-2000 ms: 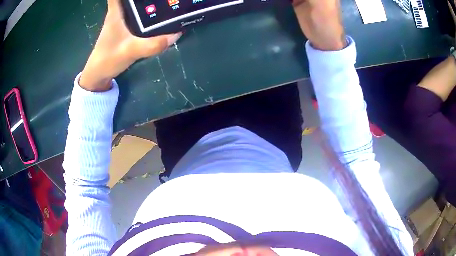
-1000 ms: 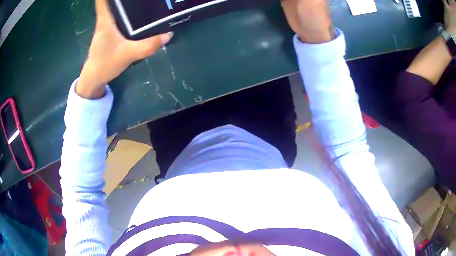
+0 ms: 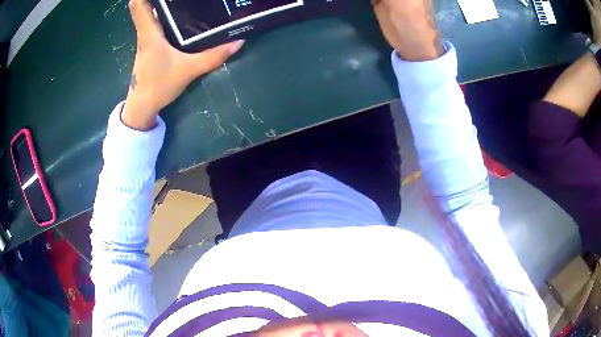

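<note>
A black portable video player [image 3: 277, 25] with a white-edged screen is at the top of the view, cut off by the upper edge. Its dark screen [image 3: 211, 18] shows a little blue and white text. My left hand [image 3: 168, 66] grips the player's left end, thumb along the lower edge. My right hand [image 3: 410, 25] is at the player's right end, its fingers cut off by the top edge, so what they do is hidden.
A pink-edged phone [image 3: 33, 178] lies at the left of the green bench [image 3: 316, 85]. A white paper slip [image 3: 478, 10] and a printed label [image 3: 544, 12] lie at the upper right. Another person's arm [image 3: 572, 85] is at the right. Cardboard [image 3: 178, 217] is below the bench.
The screen has gone from coloured icons to dark with small text. The view has shifted slightly. My left hand still grips the player.
</note>
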